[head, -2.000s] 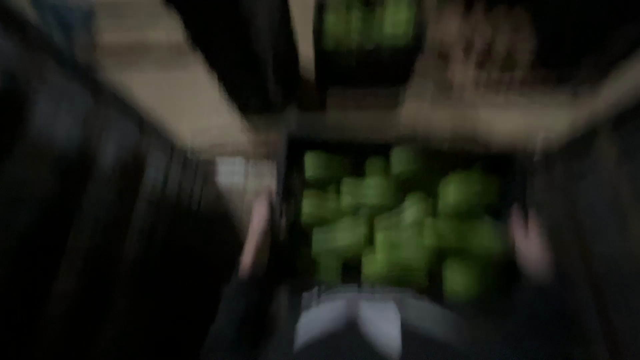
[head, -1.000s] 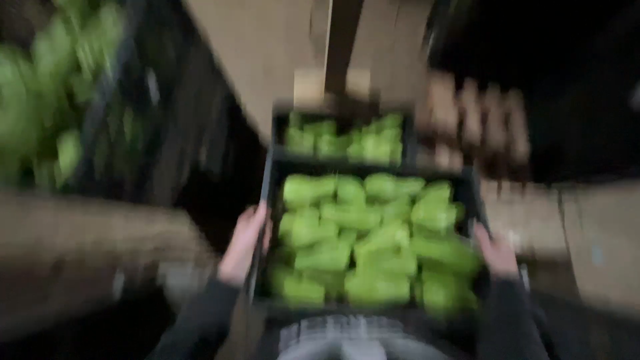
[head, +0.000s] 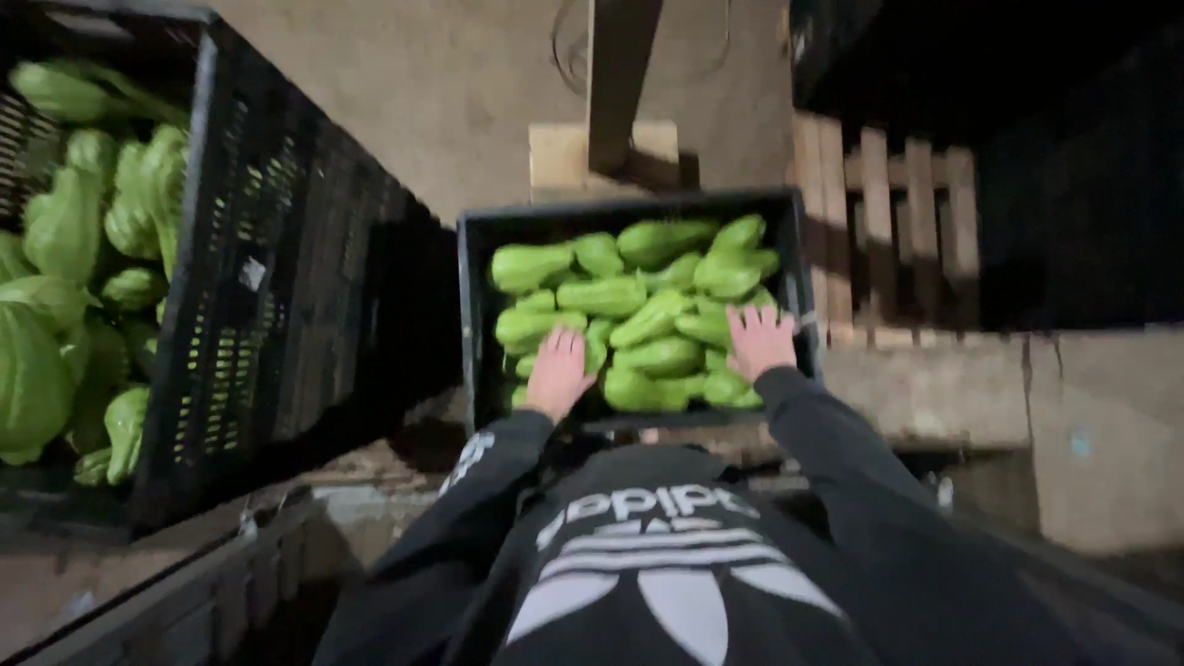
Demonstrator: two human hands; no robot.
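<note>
A black plastic crate [head: 467, 324] full of pale green chayotes [head: 659, 356] lies in front of my body. My left hand [head: 560, 373] rests palm down, fingers a little spread, on the chayotes in the crate's near left part. On the right, my right hand [head: 760, 342] lies on the chayotes near the crate's right wall, with its fingers apart. Neither hand grips a chayote that I can see. The undersides of both palms are hidden.
At the left stands a tall stack of black slatted crates [head: 208, 185] with larger chayotes [head: 65, 222] on top. A wooden post [head: 622, 83] rises beyond my crate. A wooden pallet [head: 874, 217] and dark crates [head: 1082, 185] are at the right.
My hands have left the crate's two sides and now lie on the chayotes inside it. One second ago another chayote crate showed just beyond this one; now only this one shows there.
</note>
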